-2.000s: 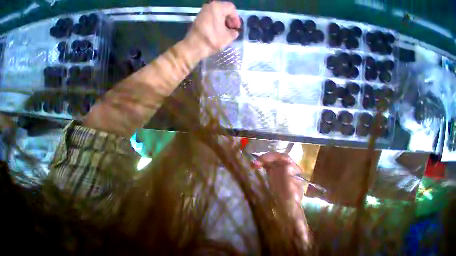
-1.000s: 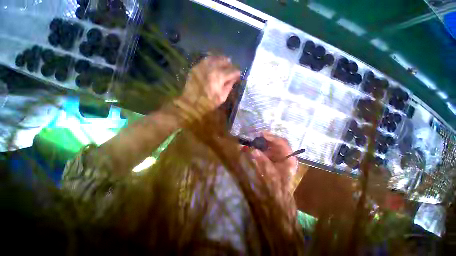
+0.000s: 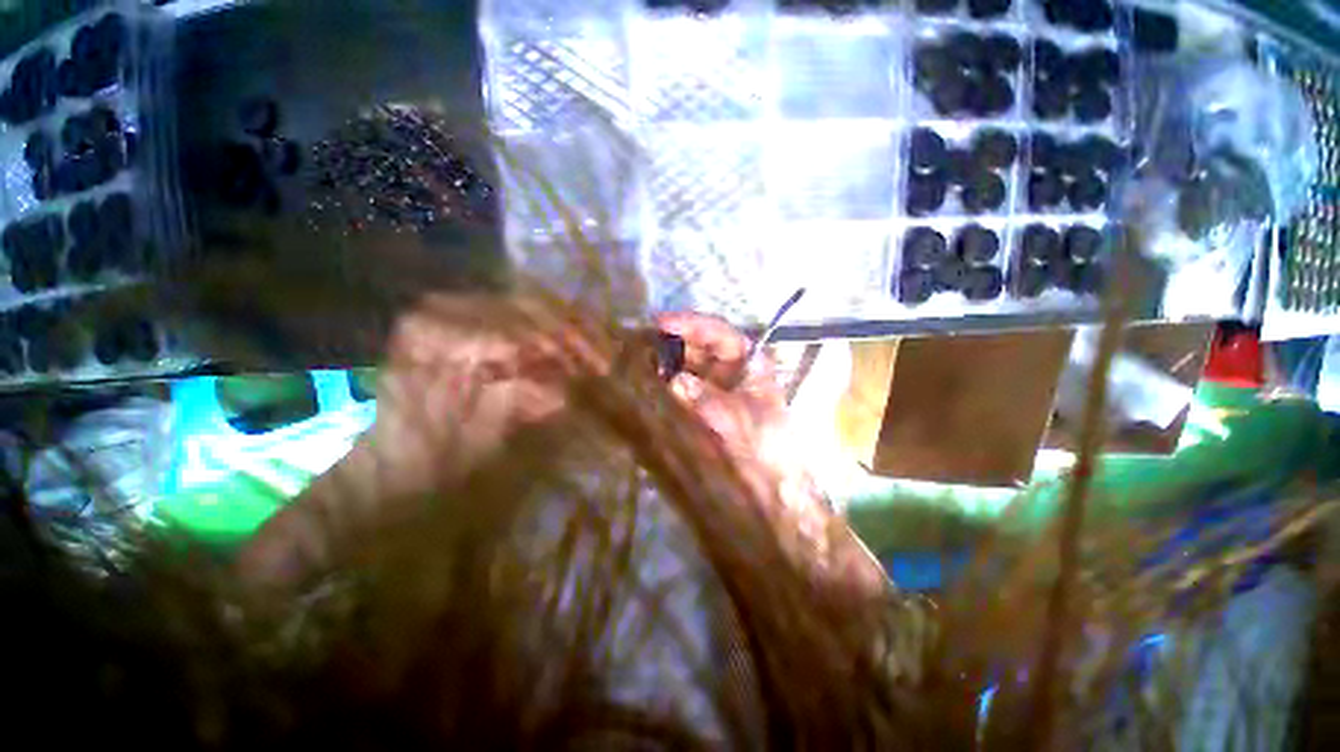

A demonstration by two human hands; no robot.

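My right hand [image 3: 720, 367] is near the front edge of the ledge. It holds a small black round part [image 3: 670, 354] at its fingertips and a slim grey hand tool [image 3: 776, 320] that sticks out to the upper right. My left hand [image 3: 470, 360] is beside it on the left, blurred and partly behind hair; its fingers are hidden, so I cannot tell whether it grips anything. A clear compartment tray [image 3: 705, 191] lies beyond the hands, with black discs [image 3: 963, 169] in its right pockets. A heap of tiny dark pieces [image 3: 400, 169] lies on the dark mat [image 3: 331, 66].
A second clear tray with black discs [image 3: 74, 147] is at the far left. A few loose black parts [image 3: 262, 154] lie left of the heap. A brown cardboard box [image 3: 973, 404], a red item [image 3: 1233, 357] and a crumpled clear bag [image 3: 1220, 147] are at the right. Hair blocks the lower view.
My left hand has come from the tray's far edge back over the mat to beside my right hand. The heap of tiny pieces is now uncovered. The view has shifted and turned.
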